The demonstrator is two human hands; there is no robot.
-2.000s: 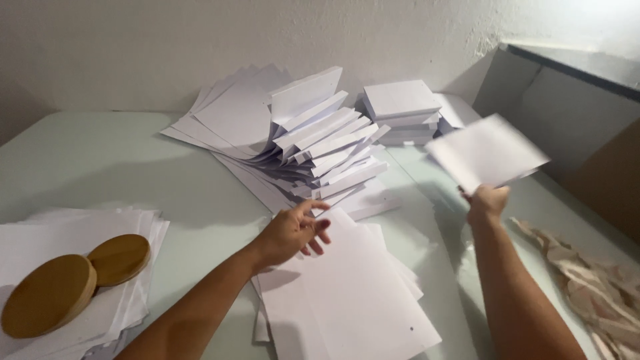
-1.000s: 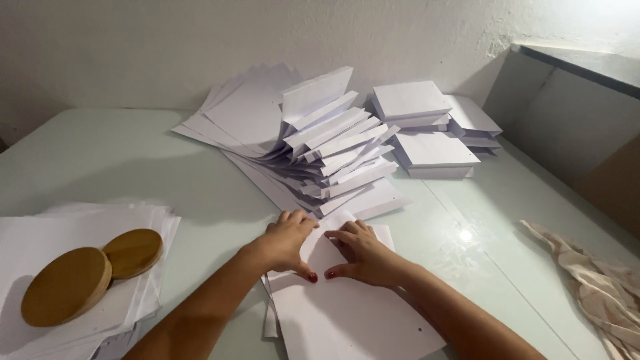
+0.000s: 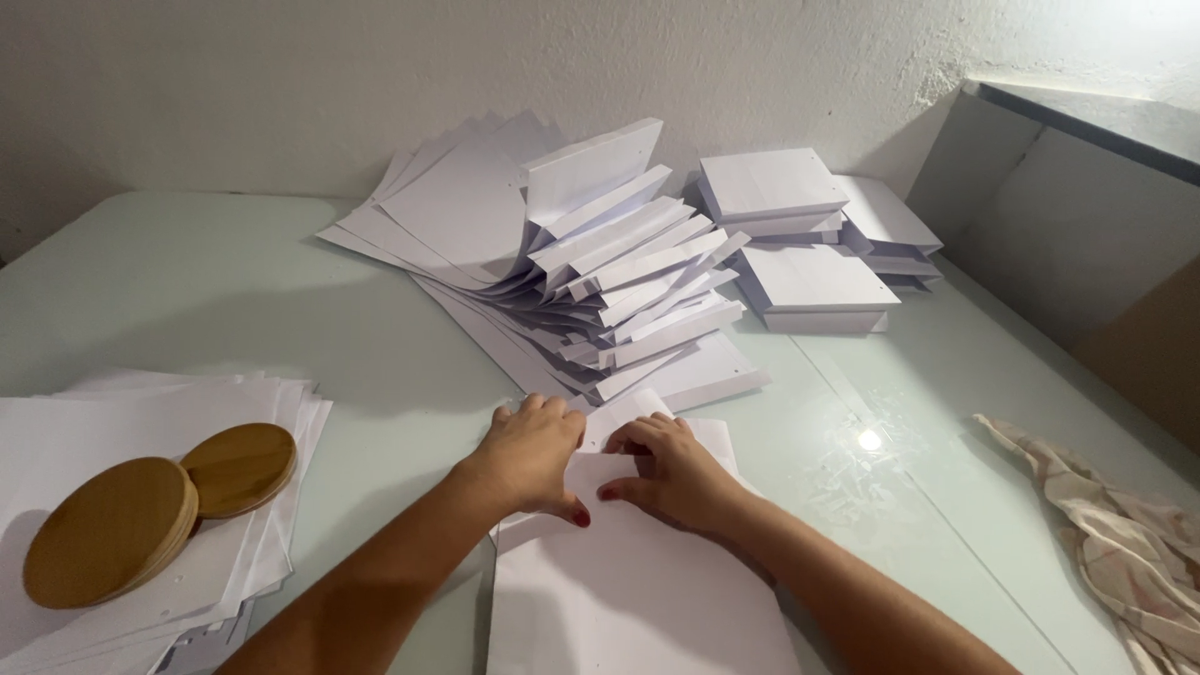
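White paper sheets [image 3: 637, 591] lie in front of me, the upper part of the top one raised in a fold. My left hand [image 3: 534, 459] has its fingers over the left side of that fold, thumb stretched toward the middle. Facing it, my right hand [image 3: 670, 473] curls its fingers at the fold's right side, thumb on the paper. Whether either hand pinches the paper is hard to tell. Just beyond the hands fans out a pile of white sheets with folded ends [image 3: 647, 281]. Flat folded paper pieces [image 3: 816, 277] are stacked at the back right.
Two round wooden discs [image 3: 108, 534] rest on a stack of white sheets [image 3: 253, 403] at the left. A crumpled beige cloth [image 3: 1097, 516] lies at the right edge of the glass-like tabletop [image 3: 234, 309]. Behind stand a wall and a grey ledge [image 3: 1012, 169].
My right hand, earlier holding a folded paper piece at the right, has come back to the sheets beside my left hand. That piece now lies by the folded stacks. The paper's fold has since become visible.
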